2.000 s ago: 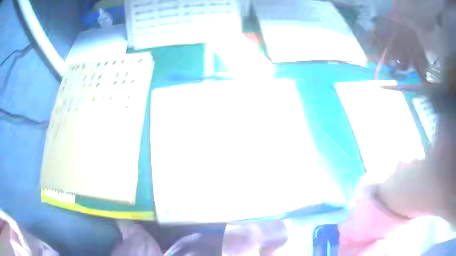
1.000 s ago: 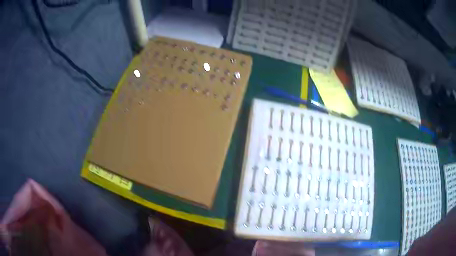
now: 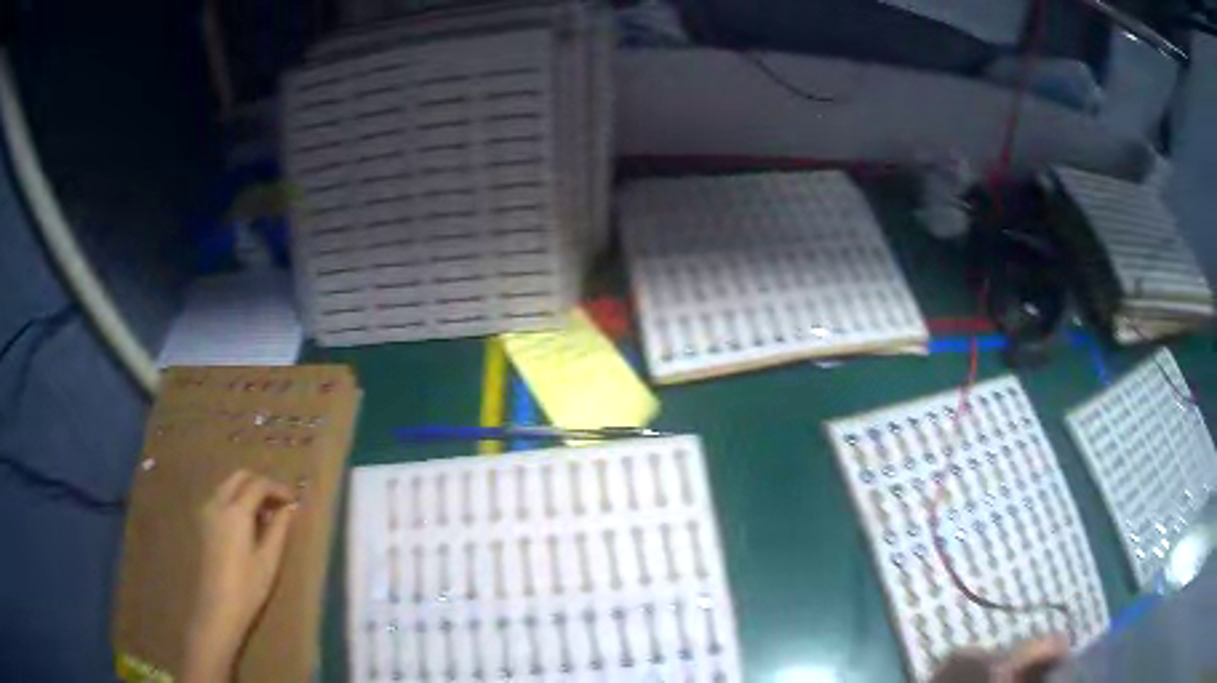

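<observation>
My left hand (image 3: 243, 527) is over the brown board (image 3: 160, 547) at the left, thumb and forefinger close together beside a few tiny dots. Whether a piece is between them is too small to tell. My right hand (image 3: 1001, 662) is cut off by the bottom edge at the right, at the lower end of a dotted white board (image 3: 981, 514). A red wire (image 3: 972, 360) hangs down across that board towards it; no tool shows. The large white board (image 3: 534, 534) with rows of dumbbell shapes lies in the middle, its lower part out of view.
A stack of white boards (image 3: 434, 200) leans upright behind. Another white board (image 3: 767, 267) lies to its right. A yellow note (image 3: 581, 374) and a blue pen (image 3: 494, 434) lie beyond the middle board. A dark object (image 3: 1021, 274) and more boards (image 3: 1134, 247) are at the far right.
The view has lifted and turned, showing more of the table's far side. My left hand is now over the brown board. The red wire and right fingers now show at the right.
</observation>
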